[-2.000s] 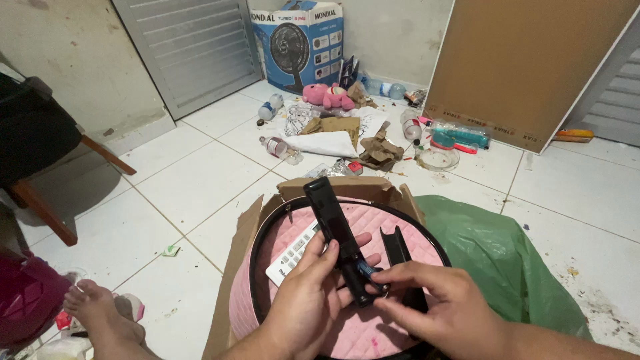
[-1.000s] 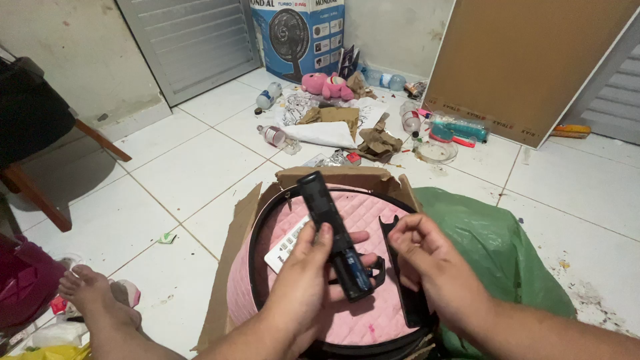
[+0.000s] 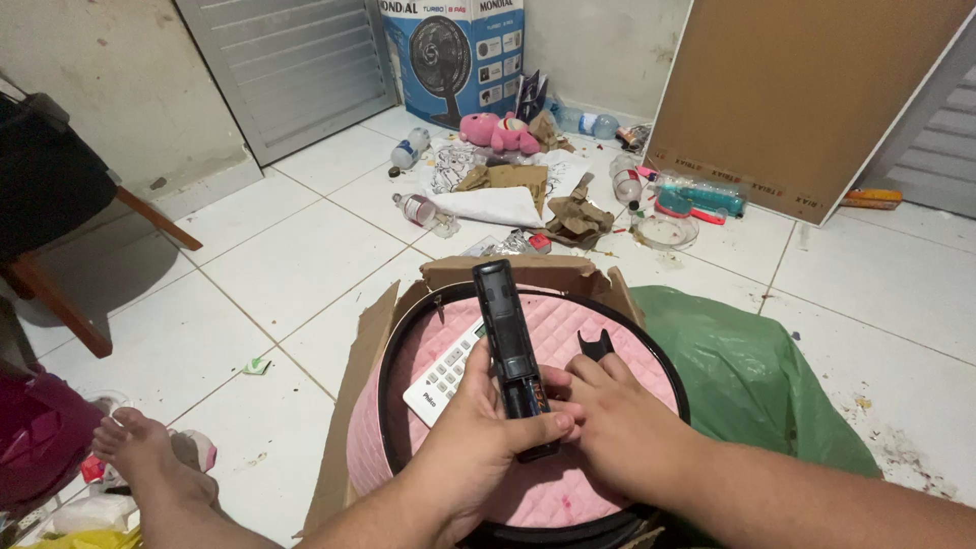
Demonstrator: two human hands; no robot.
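My left hand point(image 3: 488, 427) grips a black remote control point(image 3: 509, 343), its back facing up and its battery compartment uncovered at the near end. One battery point(image 3: 538, 396) with orange lettering shows in the compartment's right side. My right hand point(image 3: 621, 419) is beside it, over the black battery cover point(image 3: 595, 345), whose forked end sticks out past the fingers; whether the fingers grip the cover is hidden. Underneath is a pink quilted round case point(image 3: 564, 499) with a black rim, and a white remote control point(image 3: 442, 374) lies on it, left of the black one.
A torn cardboard box point(image 3: 366, 381) surrounds the case. At its right lies a green plastic bag point(image 3: 740, 374). Plastic bottles point(image 3: 415, 210), crumpled brown paper point(image 3: 578, 217) and a pink plush toy point(image 3: 499, 132) lie beyond. A bare foot point(image 3: 145, 450) and a chair point(image 3: 69, 175) are at left.
My right hand was at the battery compartment, then moved right to the black cover; now it is close beside the remote again. The cover's forked end remains in view.
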